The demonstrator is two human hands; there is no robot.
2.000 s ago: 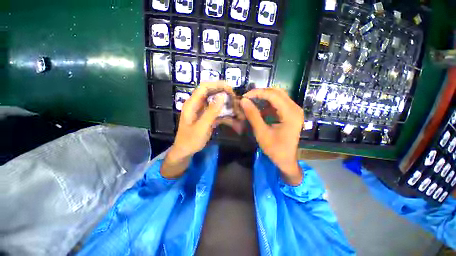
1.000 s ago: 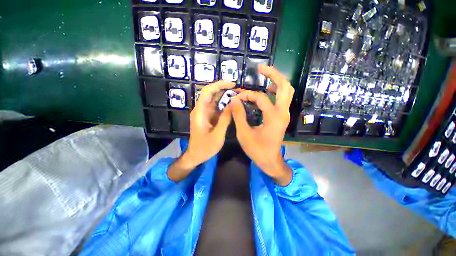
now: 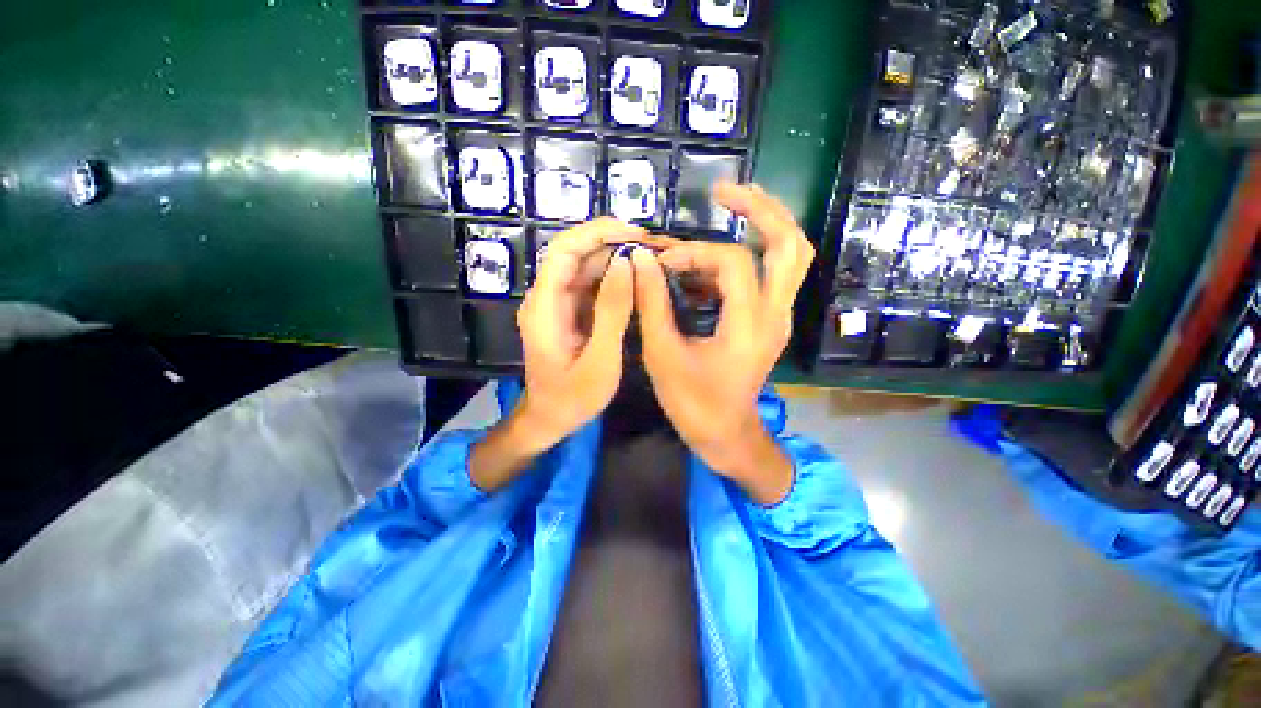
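A white housing (image 3: 627,252) is held between the fingertips of both hands, above the near part of the housing tray. Only a small white edge of it shows; the fingers and thumbs cover the rest. My left hand (image 3: 578,321) grips it from the left. My right hand (image 3: 719,339) has thumb and index finger against it from the right, with another finger raised. The black housing tray (image 3: 425,260) holds rows of white rounded-square housings with dark parts inside. Some left and near pockets hold no housing. Whether a small component is between the fingers cannot be told.
A black component tray (image 3: 916,340) with a jumble of shiny pieces lies to the right. A small dark and white piece (image 3: 87,181) lies on the green bench (image 3: 277,263) at left. A neighbour's tray (image 3: 1137,488) of white housings is far right. Pale grey cloth (image 3: 208,512) is lower left.
The hands have moved up and left from two seconds ago and closed over the housing, which showed more of its face before. The view has shifted slightly over the trays.
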